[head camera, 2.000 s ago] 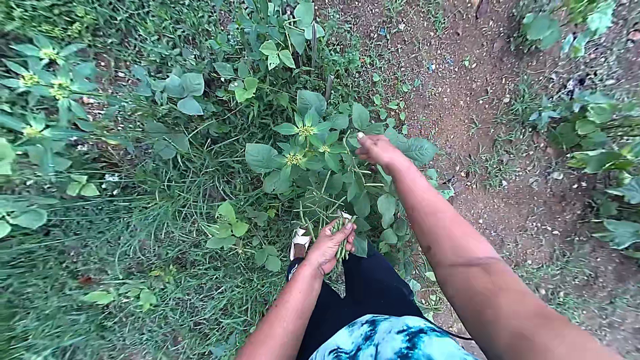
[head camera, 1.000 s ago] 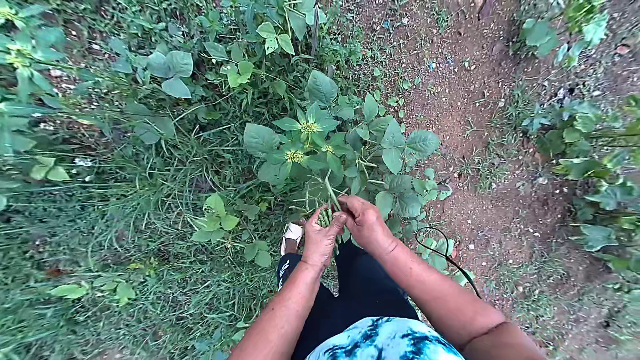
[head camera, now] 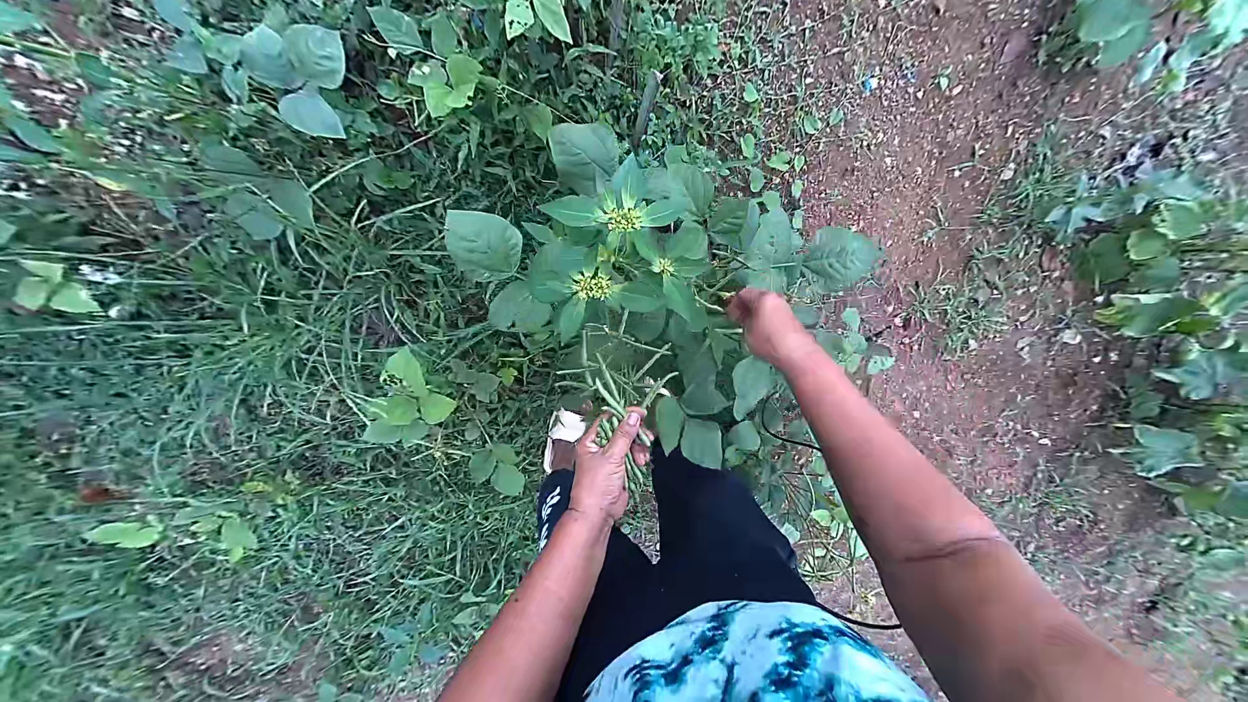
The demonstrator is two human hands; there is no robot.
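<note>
A bunch of slender green bean pods [head camera: 612, 402] is held in my left hand [head camera: 606, 466], low in front of my body, with the pods sticking out above and below the fingers. My right hand [head camera: 768, 322] reaches forward to the leafy green plant [head camera: 702, 366], its fingers curled among the leaves and stems at the right side. Whether those fingers hold a pod or a stem cannot be seen. Just left of that hand stand leaves with yellow-green flower clusters [head camera: 622, 218].
Thick grass [head camera: 292, 390] and low weeds cover the left side. A strip of bare reddish soil [head camera: 936, 409] runs along the right, with more leafy plants [head camera: 1160, 292] beyond it. A thin dark cord [head camera: 863, 622] hangs by my right side. My shoe [head camera: 565, 429] is beside the plant.
One second ago both hands were together at the bunch of pods. My right hand has since moved away, forward and right into the leaves, while my left hand keeps its hold on the bunch.
</note>
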